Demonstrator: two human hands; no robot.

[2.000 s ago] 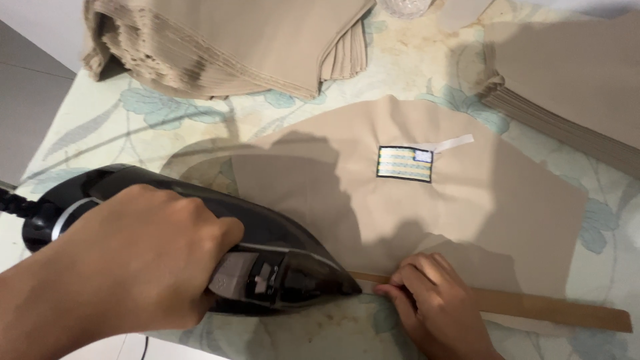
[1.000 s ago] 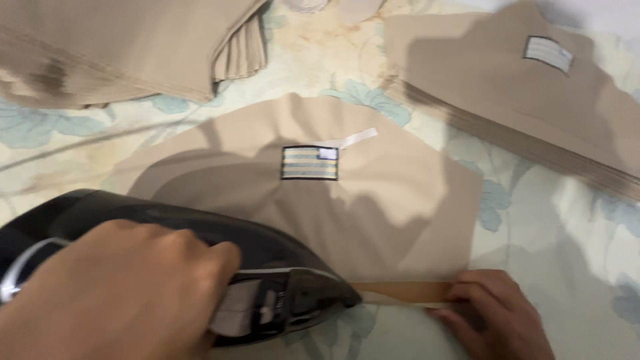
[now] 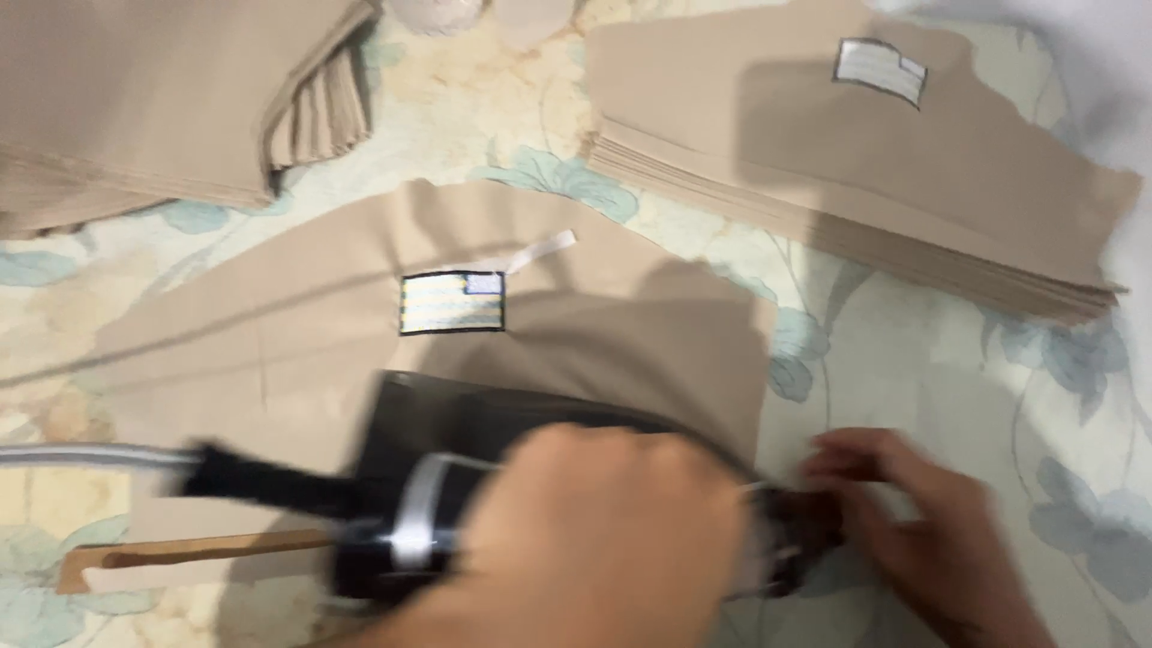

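Note:
My left hand (image 3: 612, 531) grips the handle of a black clothes iron (image 3: 513, 405), blurred by motion, which lies across the lower edge of a beige fabric panel (image 3: 270, 315). A flag-like patch (image 3: 452, 303) with a dark border and a white strip (image 3: 540, 252) sit on the panel. Along the lower left edge a brown strip (image 3: 180, 551) shows beside the iron. My right hand (image 3: 918, 531) is by the iron's tip, past the panel's right edge, thumb and fingers near each other; whether they pinch anything is hidden by blur.
A stack of folded beige fabric (image 3: 162, 90) lies at the upper left. Another stack of beige panels (image 3: 765, 162), topped by a similar patch (image 3: 880, 72), is at the upper right. The iron's cord (image 3: 99, 454) runs off left. A flowered cloth (image 3: 945, 378) covers the table.
My left hand and the iron have moved right along the panel's lower edge, uncovering the brown strip at the left. My right hand no longer rests on the panel's lower right corner.

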